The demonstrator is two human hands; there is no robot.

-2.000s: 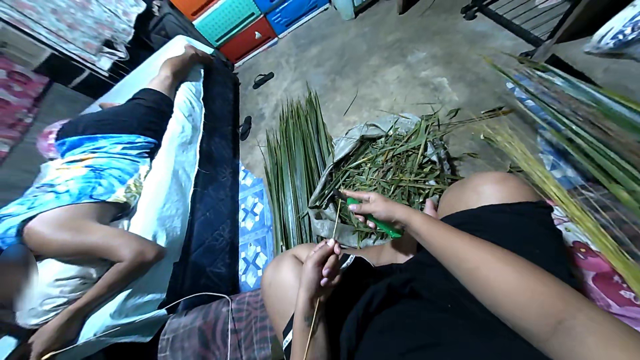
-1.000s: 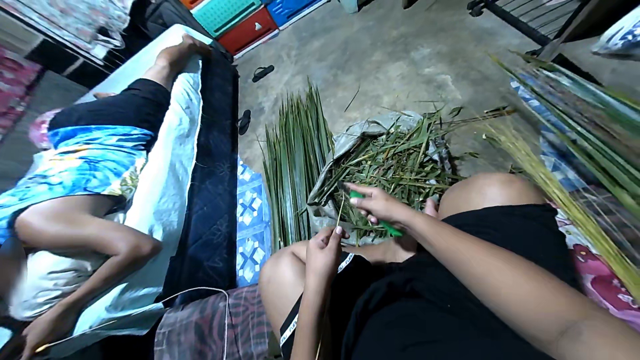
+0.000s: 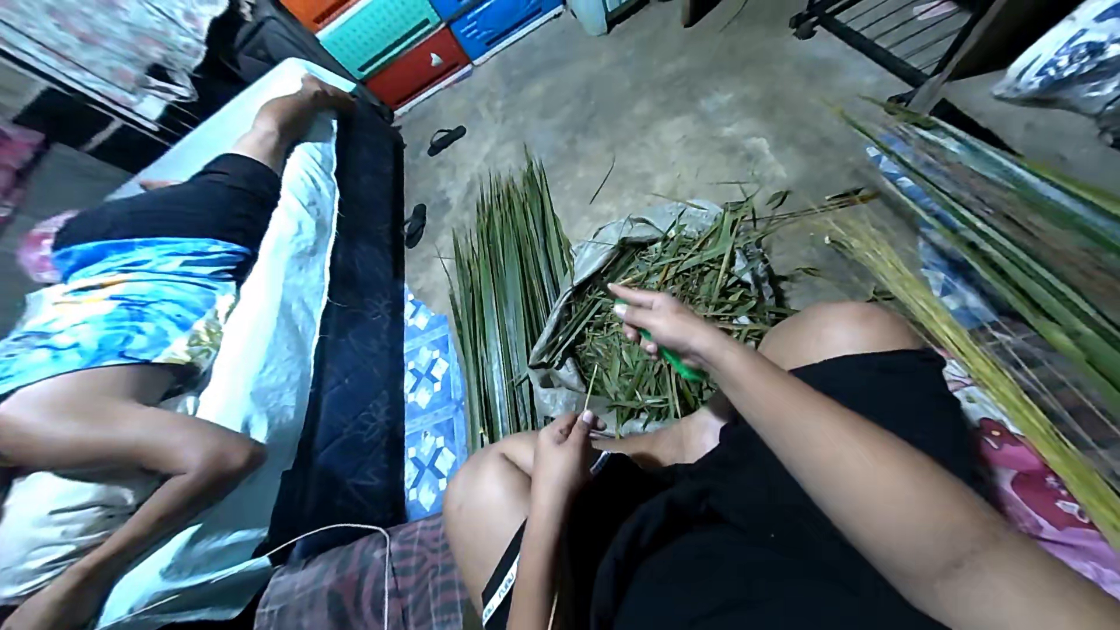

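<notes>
My left hand (image 3: 567,446), low in the middle, pinches a thin pale leaf rib (image 3: 592,385) whose end points up from the fingers. Up and to the right, my right hand (image 3: 667,325) is closed around the green handle of a tool (image 3: 682,366), probably a knife; its blade cannot be made out. Beyond both hands lies a heap of green leaf strips (image 3: 691,289) on a grey sack (image 3: 560,328). Long green palm leaflets (image 3: 507,289) lie side by side to its left. A bundle of yellowish ribs (image 3: 954,350) rests at the right.
More long palm leaves (image 3: 1032,236) lie at the far right. On the left a person (image 3: 131,280) lies on a mattress with a dark blue side (image 3: 359,306). Black flip-flops (image 3: 446,140) are on the concrete floor, near coloured plastic drawers (image 3: 420,66). A dark metal rack (image 3: 875,52) stands behind.
My right hand has moved away from my left hand, up and to the right, with the green-handled tool. My left hand was higher two seconds ago and still holds the rib.
</notes>
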